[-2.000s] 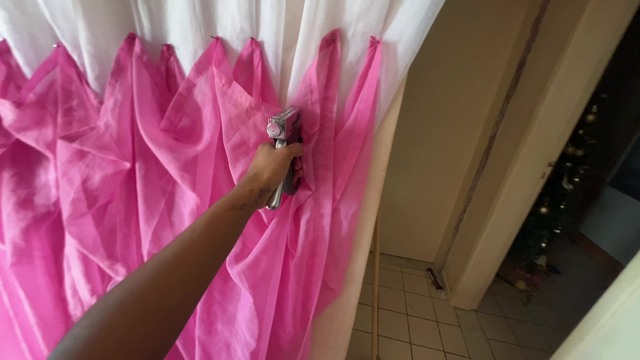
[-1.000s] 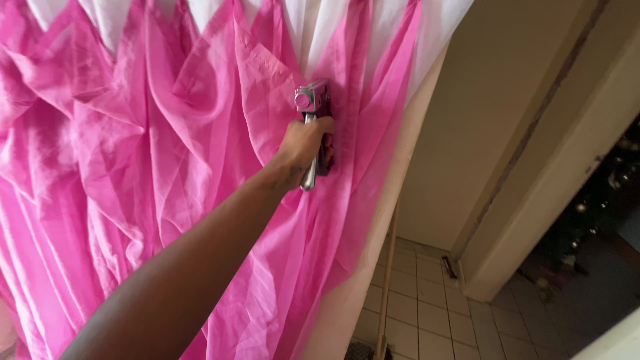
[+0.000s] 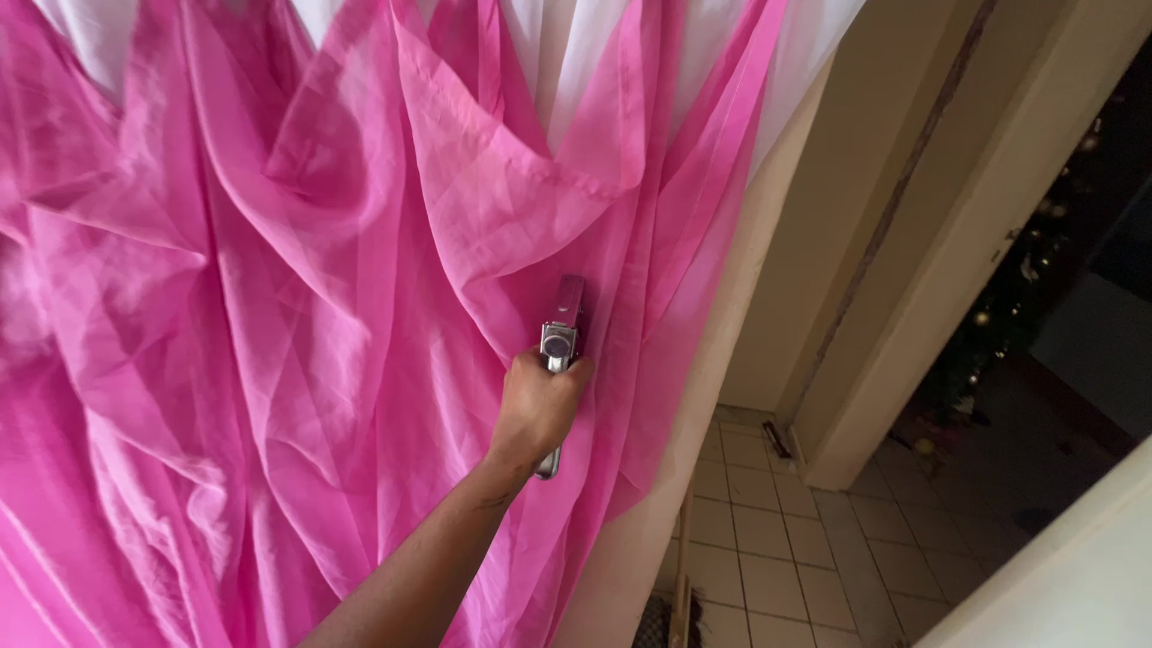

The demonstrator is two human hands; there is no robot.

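Note:
My left hand comes in from the lower left, its fingers closed round a metal hand tool, likely a staple gun. The tool's front end points up and away from me, close to the pink fabric; whether they touch, I cannot tell. Its chrome handle shows below the fist. Sheer pink fabric hangs in loose folds, with a hemmed edge drooping above the tool. White fabric shows behind its peaks at the top. My right hand is out of view.
A beige panel edge runs down beside the fabric. To the right are a door frame, a tiled floor, a broom and a decorated Christmas tree in the dark. A pale surface fills the lower right corner.
The hand and tool have moved lower on the pink fabric. The hemmed edge above them now droops in a wide curve. The view has tilted down.

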